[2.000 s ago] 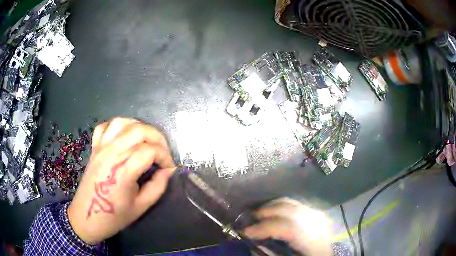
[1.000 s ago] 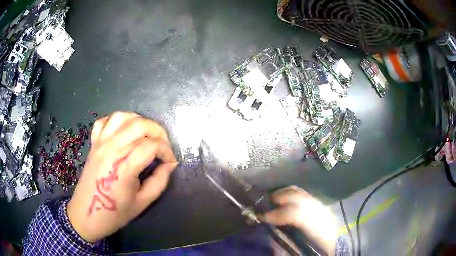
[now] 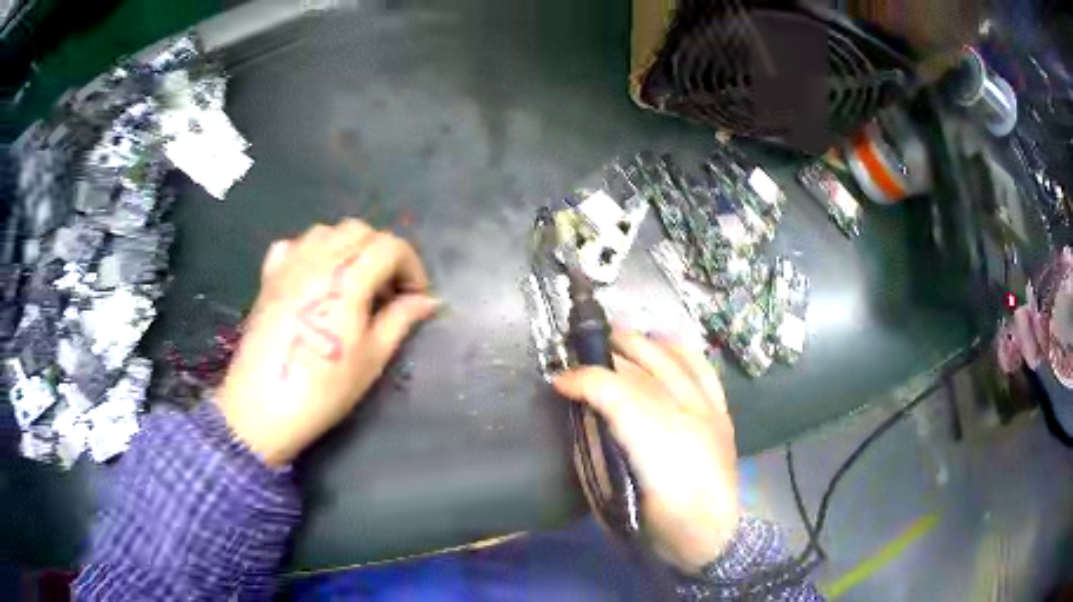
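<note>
My right hand [image 3: 665, 435] holds the black soldering iron [image 3: 591, 335], its front end over circuit boards near the middle of the bench. One board with square openings [image 3: 606, 235] lies just beyond the iron. My left hand [image 3: 335, 329] is over the bench at centre left, thumb and fingertips close together; whether something tiny is between them cannot be told. Small dark-red bits [image 3: 212, 350] lie beside and partly behind my left hand. The frame is blurred and the iron's tip is not clear.
A large board pile [image 3: 100, 294] lies at the left. A smaller board group [image 3: 741, 271] is right of centre. The extractor fan [image 3: 753, 71] stands at top right beside an orange-banded reel [image 3: 877, 165]. Black cords [image 3: 841, 470] loop at lower right; a pink fan [image 3: 1047, 318] is at far right.
The view has shifted. My right hand and the iron have moved up, from the front of the bench to the boards. My left hand has moved up and right.
</note>
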